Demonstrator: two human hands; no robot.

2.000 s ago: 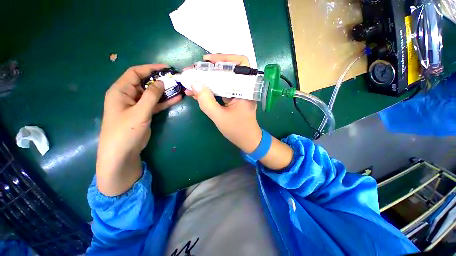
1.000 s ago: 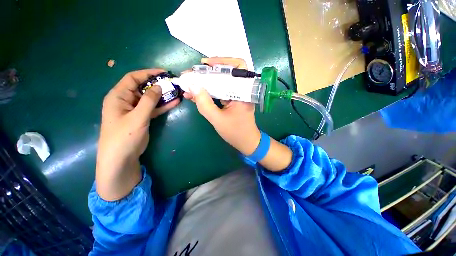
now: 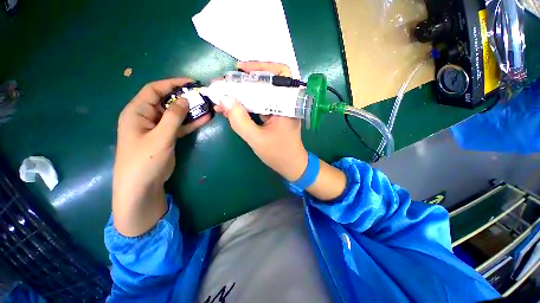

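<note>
My left hand (image 3: 148, 133) holds a small black electronic module (image 3: 199, 106) with white and yellow-gold parts, thumb on its top face. My right hand (image 3: 269, 139) holds a dispensing syringe (image 3: 260, 100) with white contents like a pen, lying nearly level. The syringe's pale tip is at the module's upper right edge; whether it touches cannot be told. A green cap (image 3: 318, 102) closes the rear of the barrel, with a clear air hose (image 3: 373, 120) looping from it. A black cable runs along the barrel. My right wrist wears a blue strap.
White paper (image 3: 251, 29) lies behind the syringe on the green bench mat (image 3: 77, 77). A cardboard sheet (image 3: 379, 65) and a black controller (image 3: 459, 59) with a gauge stand at the upper right. A crumpled white scrap (image 3: 39, 170) and a black tray (image 3: 35, 237) are at left.
Both hands, with module and syringe, have shifted slightly left in the view. The module's angle has changed a little. Both grips stay the same.
</note>
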